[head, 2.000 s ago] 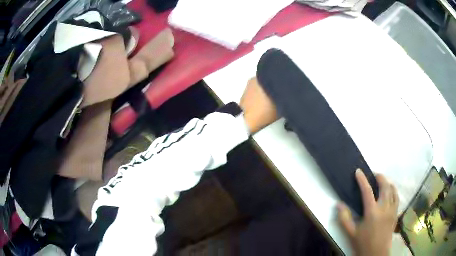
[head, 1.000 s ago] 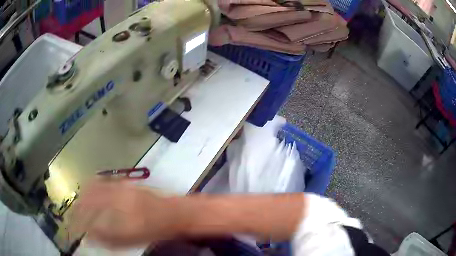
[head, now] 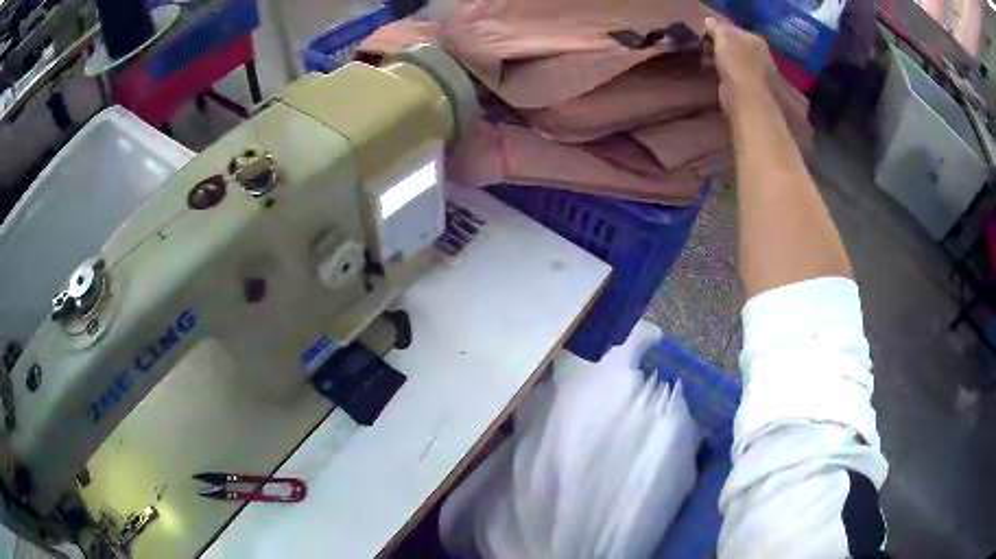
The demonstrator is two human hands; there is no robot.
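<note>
Several pinkish-brown bag panels (head: 590, 66) lie stacked on a blue basket (head: 601, 235) beyond the machine table. My right hand (head: 737, 55) reaches out to the top of the stack, its fingers at the far right part beside a small dark strap (head: 655, 37). The fingers look closed on the edge of the top panel, though they are small in view. My left hand is out of the picture.
The cream sewing machine (head: 273, 197) stands at left on the white table (head: 491, 317). Red-handled thread snips (head: 268, 489) lie on its bed. A blue basket (head: 715, 382) with white sheets (head: 579, 459) stands below the table's right edge. A pale bin (head: 87, 207) is behind.
The view has turned from the black panel on the table to the machine and the brown stack. My right hand has moved from near the needle area out to the stack.
</note>
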